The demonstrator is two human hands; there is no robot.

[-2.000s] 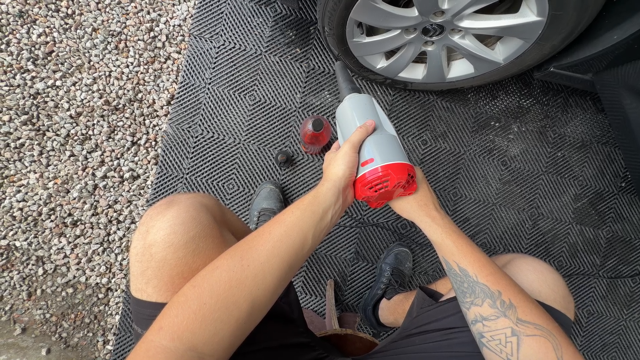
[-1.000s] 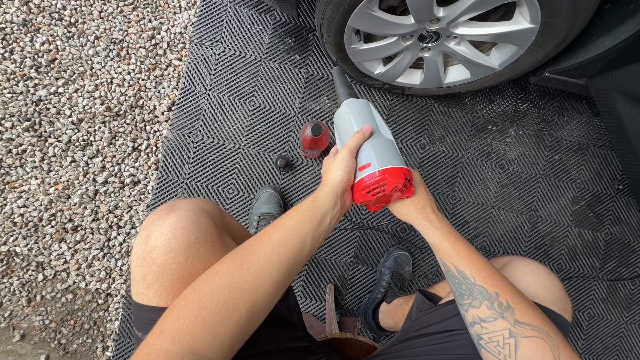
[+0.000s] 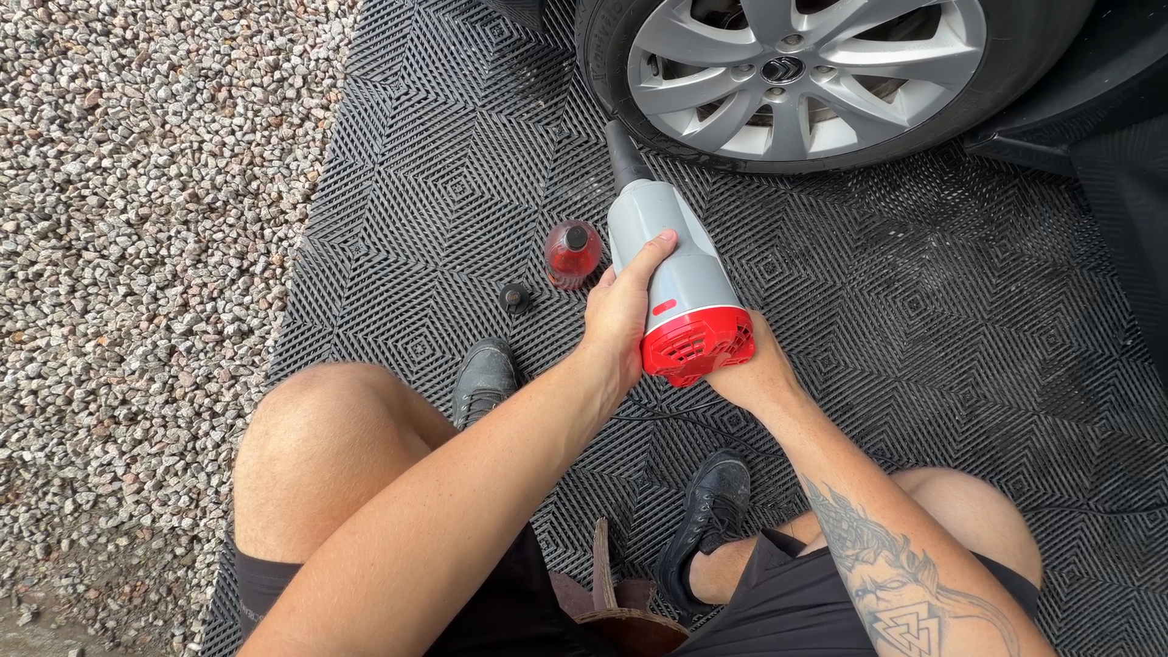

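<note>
A grey and red handheld blower (image 3: 680, 255) with a black nozzle is held in both my hands. My left hand (image 3: 630, 306) wraps around the left side of its body, thumb on top. My right hand (image 3: 757, 365) is at its rear right underside, the fingers hidden beneath the red vented end. The nozzle tip points at the lower left of the tire (image 3: 598, 64), close to it; whether they touch is unclear. The car's silver alloy wheel (image 3: 789, 119) fills the top of view. Left of the blower stands a bottle of red liquid (image 3: 573, 257) with a black top.
A small black cap-like piece (image 3: 515, 298) lies on the black tile mat (image 3: 456, 182), left of the bottle. Gravel (image 3: 164, 228) borders the mat. A dark cable (image 3: 675, 415) runs behind my right forearm. Dark car bodywork (image 3: 1049, 137) is at the upper right. A wooden seat (image 3: 634, 630) is below me.
Both hands keep hold of the blower in nearly the same pose. The view has shifted slightly, with the wheel a little higher in it.
</note>
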